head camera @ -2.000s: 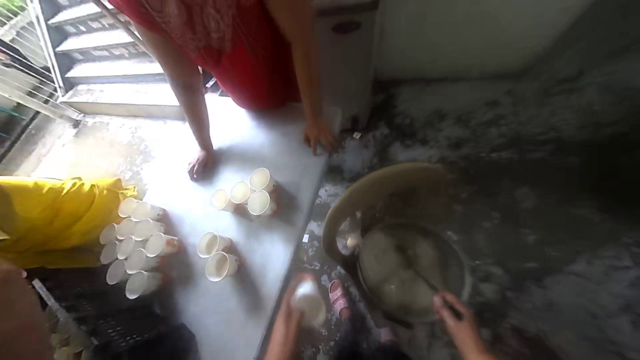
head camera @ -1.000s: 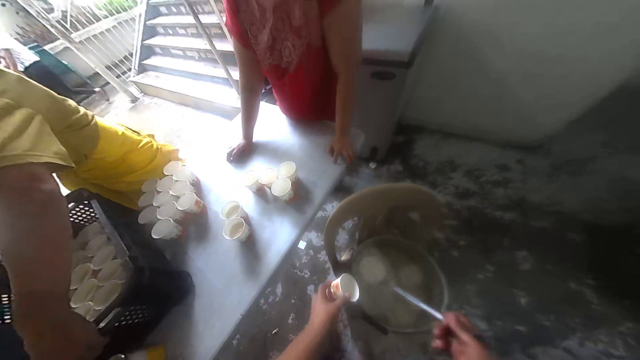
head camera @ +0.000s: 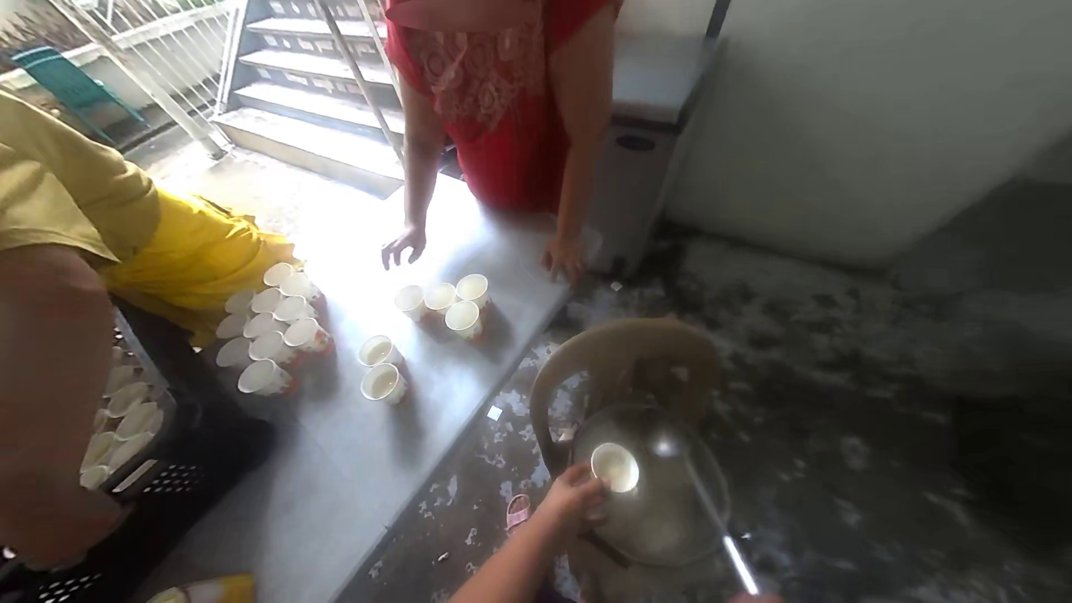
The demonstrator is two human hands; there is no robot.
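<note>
My left hand (head camera: pixel 579 496) grips a white paper cup (head camera: pixel 615 467) with pale contents, above the left side of a large round pot (head camera: pixel 662 528) of cloudy liquid. A metal ladle (head camera: pixel 727 536) slants from the pot's middle to the bottom edge of the view. At its handle's end my right hand (head camera: pixel 754 598) barely shows, cut off by the frame; the handle runs to it. The pot rests on a plastic chair (head camera: pixel 624 335). On the grey table (head camera: pixel 335 477) stand filled cups in groups: a pair (head camera: pixel 383 383), several farther back (head camera: pixel 463 318), and many at the left (head camera: pixel 265 377).
A black crate (head camera: pixel 180 452) of cups sits at the left, beside a person in yellow (head camera: pixel 184 243). Across the table a person in red (head camera: pixel 511 126) rests both hands near its far edge. Behind are stairs (head camera: pixel 318 117) and a grey cabinet (head camera: pixel 641 159). The floor (head camera: pixel 871 402) looks wet.
My left hand has brought the cup over the pot's rim from the pot's left side. The person in red has lifted a hand slightly. The view has shifted, showing more at left.
</note>
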